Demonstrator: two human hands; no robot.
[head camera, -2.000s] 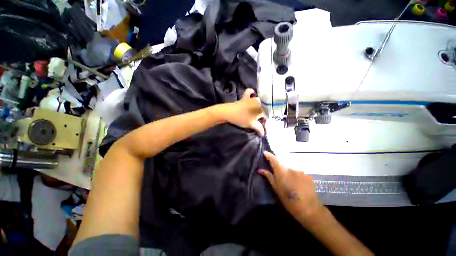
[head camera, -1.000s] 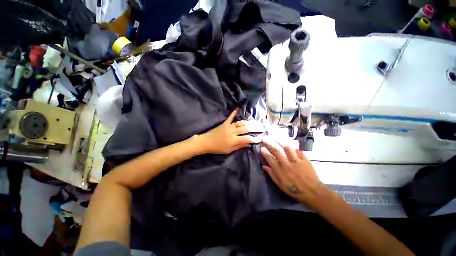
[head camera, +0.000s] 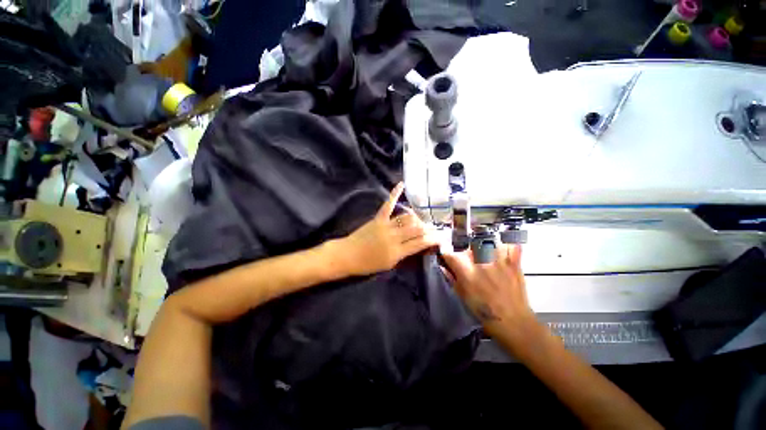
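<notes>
A dark charcoal garment lies in a large soft heap left of the white sewing machine head. My left hand lies on the garment with its fingertips at its edge, close to the needle area. My right hand is at the right edge of the cloth, its fingers partly hidden under the knobs by the presser foot. The fingertips of both hands nearly meet. Glare and the machine parts hide the needle and whether the fingers pinch the cloth.
A cream-yellow machine stands at left, with scraps and a yellow roll behind it. A measuring strip runs along the table's front edge to a black pad. Thread spools are at upper right.
My right hand has moved from the cloth up to the presser foot area. My left hand has shifted from its grip higher on the cloth to lying flatter near the needle. The view has shifted.
</notes>
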